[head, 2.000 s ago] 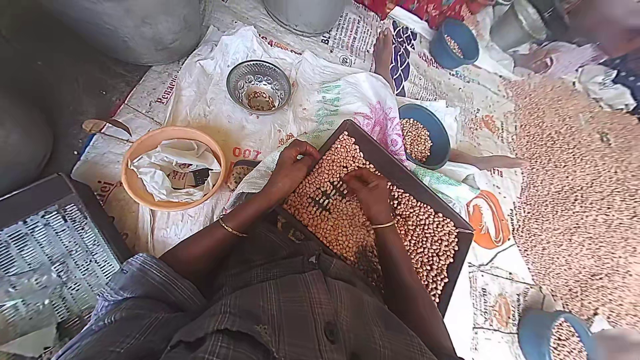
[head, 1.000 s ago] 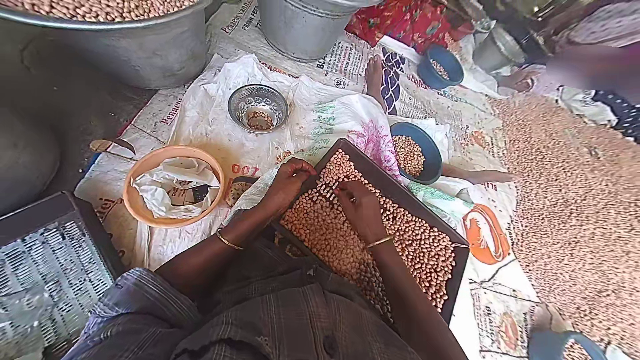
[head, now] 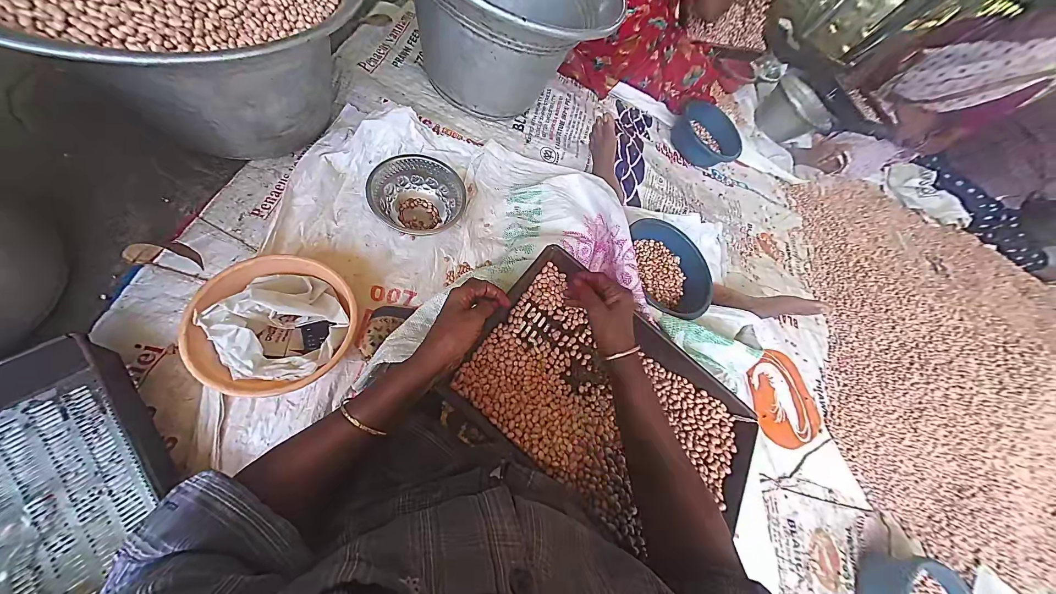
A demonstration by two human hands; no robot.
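Observation:
A dark-framed tray with a slotted bottom (head: pixel 737 470) lies in front of me, spread with reddish-brown nuts or kernels (head: pixel 528 396). My left hand (head: pixel 472 318) is at the tray's upper left edge, fingers bent; whether it pinches anything is too small to tell. Over the tray's upper end is my right hand (head: pixel 606 309), fingertips drawn together, their contents hidden. Between the hands some slots of the bottom show. A blue bowl (head: pixel 691 256) with more kernels touches the tray's upper right side. A patterned metal bowl (head: pixel 417 177) holding a few brown bits stands beyond my left hand.
An orange basin (head: pixel 194 346) with white sacking and a second slotted tray (head: pixel 124 412) are at left. A large metal tub (head: pixel 231 91) of kernels and a metal bucket (head: pixel 503 66) stand beyond. Kernels (head: pixel 932 371) cover the floor at right, near other people's feet. Printed sacks (head: pixel 330 181) lie underneath.
My right hand has moved up toward the tray's far end, off the kernels lower down. The view has shifted, bringing the tub's kernels into sight.

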